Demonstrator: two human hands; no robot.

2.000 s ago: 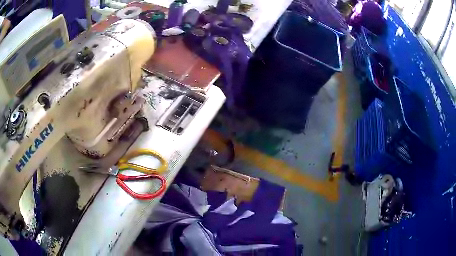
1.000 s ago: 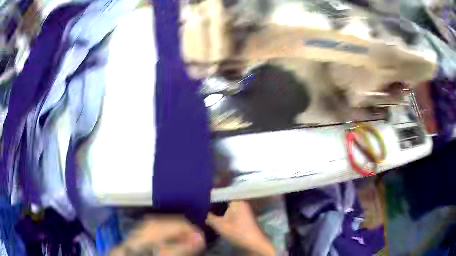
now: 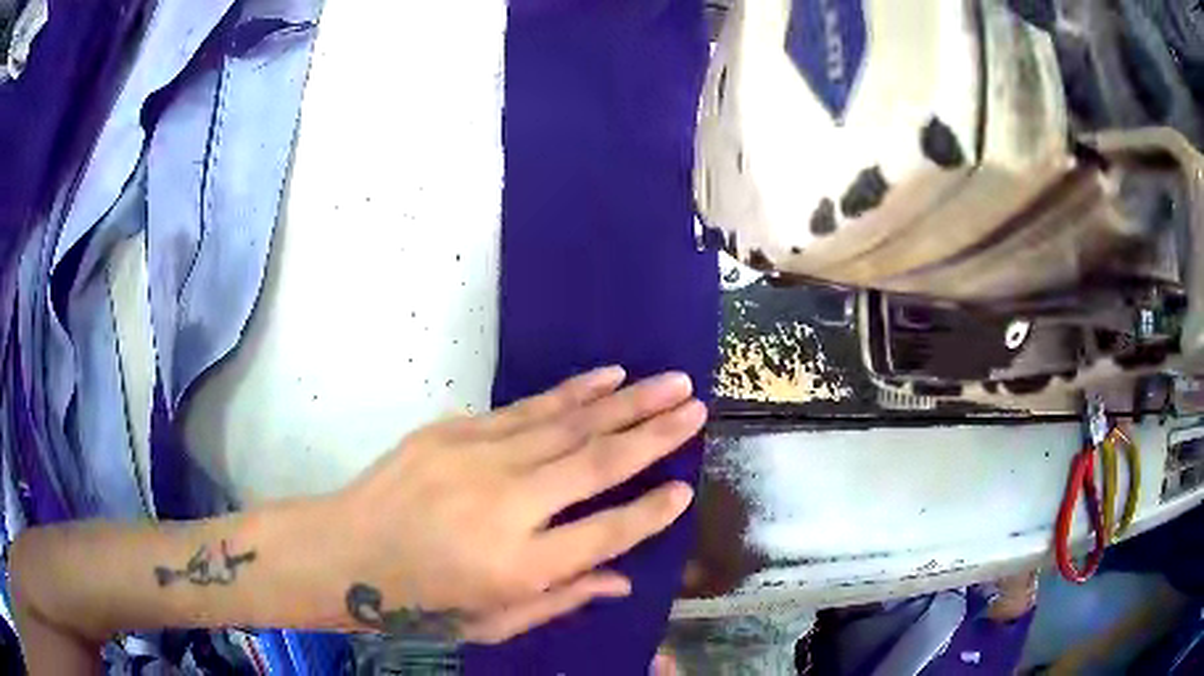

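A dark purple fabric band (image 3: 594, 198) runs from the top to the bottom edge, over the white table and along the left side of the sewing machine head (image 3: 898, 159). My left hand (image 3: 555, 495) lies flat on its lower part, fingers spread and pointing right, gripping nothing. Only a sliver of skin at the bottom edge, perhaps my right hand (image 3: 664, 664), shows beside the band; its state cannot be told. The needle and presser foot are hidden behind the head.
Lilac fabric pieces (image 3: 225, 198) with purple edges hang in folds at the left. Scissors (image 3: 1085, 508) with red and yellow handles rest on the white table (image 3: 871, 508) at the right. Purple and lilac pieces (image 3: 911, 634) lie below the table edge at lower right.
The view has swung from the machine's right end to the band and moved closer. Both hands were blurred below the table edge; my left hand now lies on the band.
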